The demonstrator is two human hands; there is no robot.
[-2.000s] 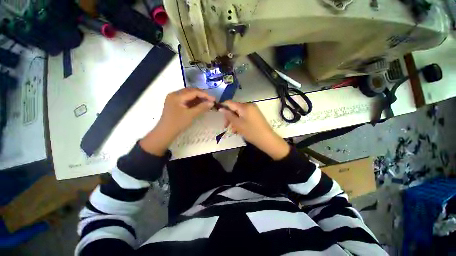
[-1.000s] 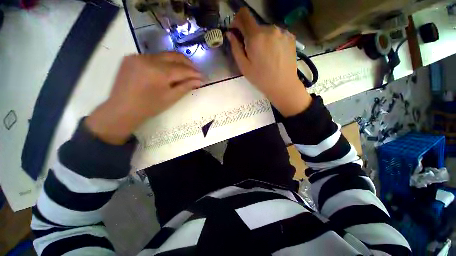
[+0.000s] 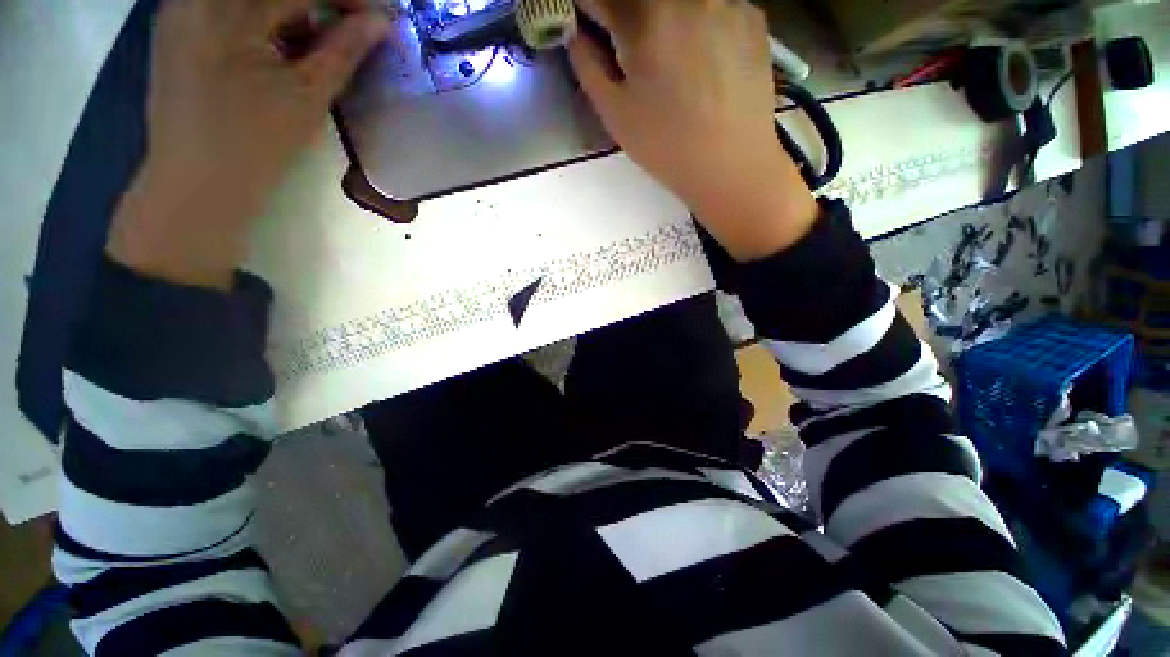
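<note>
The needle area [image 3: 472, 39] is lit at the top edge, above the grey needle plate [image 3: 475, 135]. A cream ridged knob [image 3: 547, 22] sits beside it. My left hand [image 3: 244, 109] is left of the needle, thumb and fingertips close together near the top edge; whether it holds something is unclear. My right hand [image 3: 686, 103] is right of the knob, its fingertips partly cut off by the top edge and its grip hidden. A dark strip [image 3: 64, 244] lies on the table at the far left, partly behind my left hand and sleeve.
A dark triangular scrap [image 3: 524, 303] lies near the table's front edge by the ruler markings. Black scissor handles [image 3: 828, 135] show right of my right hand. A tape roll [image 3: 998, 84] sits farther right. A blue crate [image 3: 1039, 385] stands on the scrap-strewn floor.
The view has shifted closer to the machine. My hands, together in front of the needle at first, are now apart on either side of it. My left hand has moved further left and up.
</note>
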